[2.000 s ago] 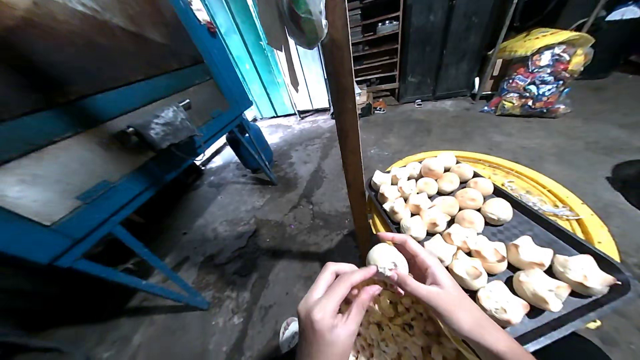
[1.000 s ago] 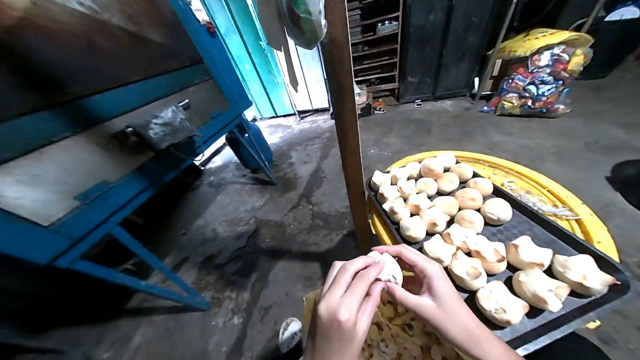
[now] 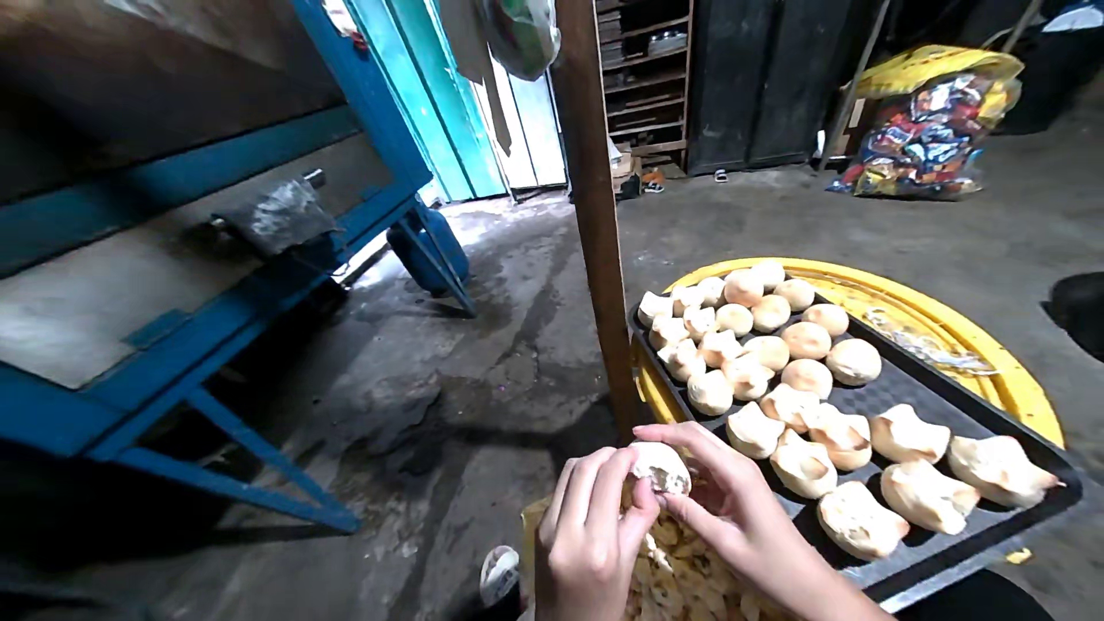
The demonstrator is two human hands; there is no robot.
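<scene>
Between the fingertips of both hands is a small round bread roll (image 3: 662, 468), whose near side is torn and shows white crumb. My left hand (image 3: 595, 535) has its fingers at the torn side. My right hand (image 3: 733, 509) grips the roll from the right, thumb below and forefinger on top. Below them lies a heap of light brown pieces (image 3: 681, 573), partly hidden by the hands; a white scrap hangs or lies just under the roll. To the right, a black baking tray (image 3: 914, 379) holds several baked rolls, some round, some with pointed corners.
The tray rests on a yellow round plastic lid or tub (image 3: 1026, 397). A wooden post (image 3: 595, 216) stands just beyond the hands. On the left is a blue metal frame (image 3: 259, 457). A clear bag of colourful packets (image 3: 931, 138) sits on the floor at the back right.
The roll in my hands shows a wider torn opening now than two seconds ago. My left fingers have shifted about it. The tray has not moved.
</scene>
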